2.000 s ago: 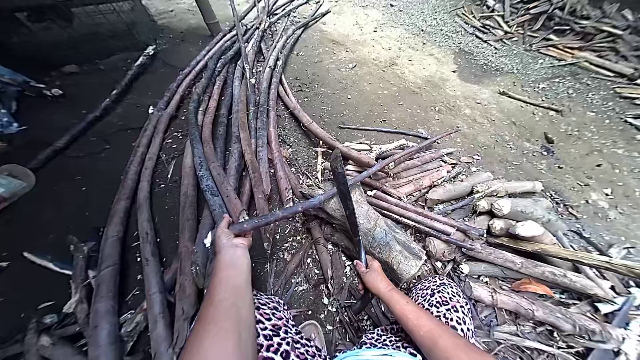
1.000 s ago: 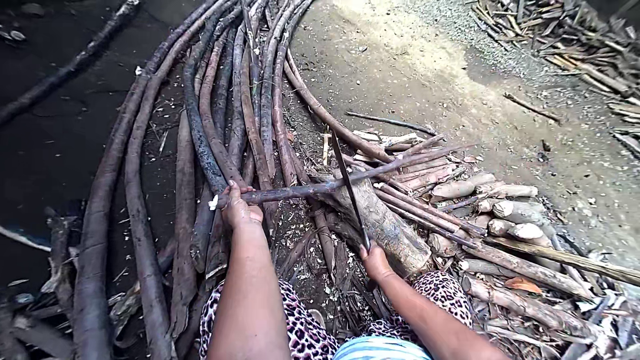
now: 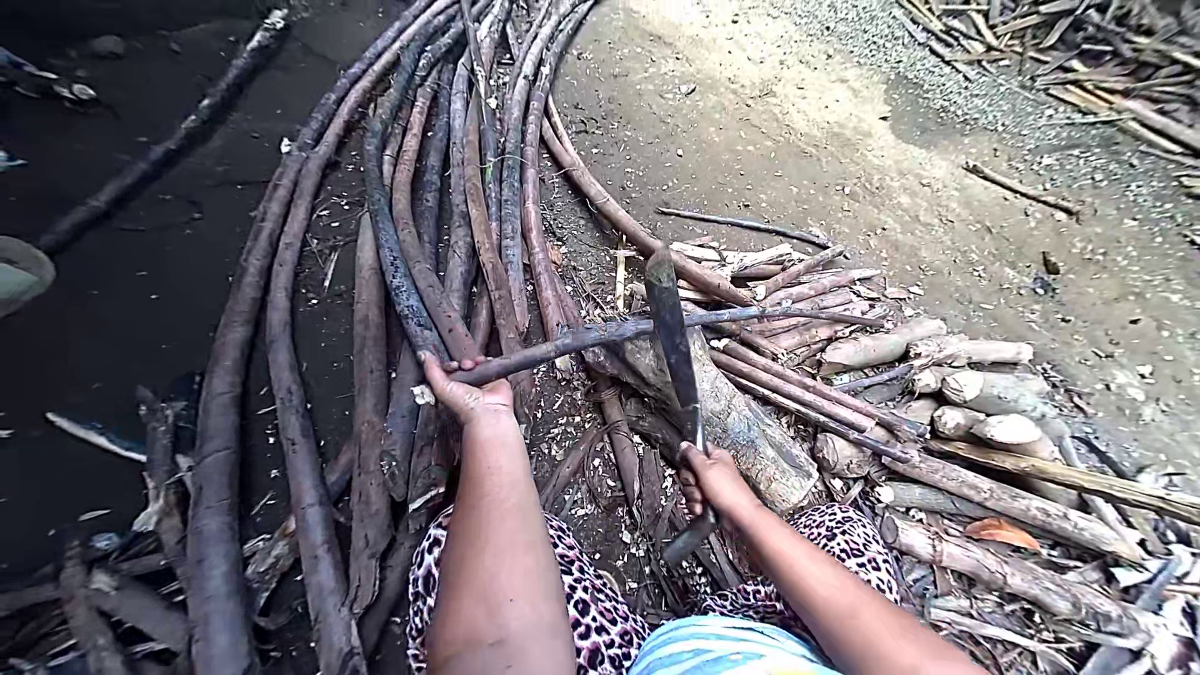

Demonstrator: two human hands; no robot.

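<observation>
My left hand point(image 3: 472, 386) grips the near end of a thin wooden branch point(image 3: 581, 339), which slants up to the right across a thick log point(image 3: 741, 422). In my right hand point(image 3: 712, 483) is the handle of a machete point(image 3: 669, 328). Its broad dark blade points up and away, crossing the branch in view; whether the two touch I cannot tell. The handle's curved lower end shows below my fist. The log lies on the ground just in front of my knees.
Long curved poles point(image 3: 291, 309) run away on the left. Cut sticks and short logs point(image 3: 877, 347) are piled at the right, with a dry orange leaf point(image 3: 1001, 533) among them. A heap of split wood point(image 3: 1125, 75) lies at the far right, and a lone pole point(image 3: 178, 136) at the upper left.
The machete's blade, seen nearly edge-on one second ago, now shows its broad side. The branch remains in my left hand, over the log.
</observation>
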